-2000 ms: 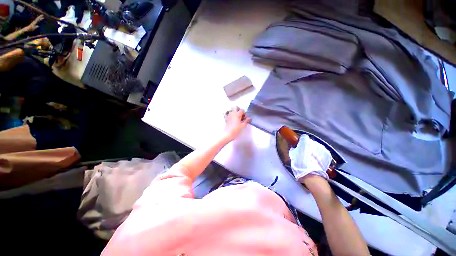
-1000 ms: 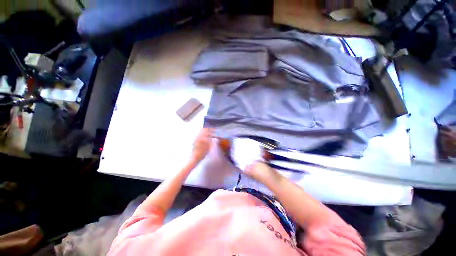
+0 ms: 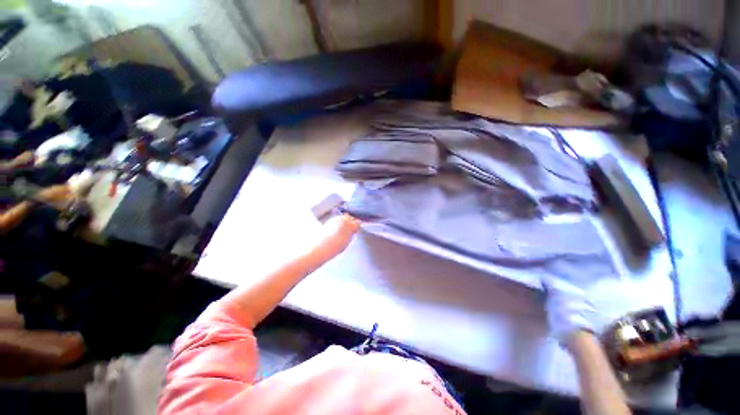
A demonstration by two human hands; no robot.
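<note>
The mauve-grey garment piece (image 3: 479, 219) is spread on the white table, with folded layers toward its back left. Its near edge is raised between my hands, with a shadow on the table below. My left hand (image 3: 347, 230), bare, pinches its near left corner. My right hand (image 3: 570, 312), in a white glove and blurred, holds the near edge at the right; its fingers are not clear. The steam iron (image 3: 641, 339), shiny with an orange-brown handle, stands at the table's near right corner, apart from my right hand.
A small grey-beige block (image 3: 327, 207) lies just beyond my left hand. A long dark block (image 3: 626, 203) lies right of the cloth. A dark-blue padded roll (image 3: 316, 79) and a cardboard piece (image 3: 495, 77) with scraps are behind the table. Another person's hand (image 3: 57, 194) shows at left.
My right hand has let go of the iron, which is now at the right corner, and has taken the cloth's near edge. The edge has been raised. The view has tilted up.
</note>
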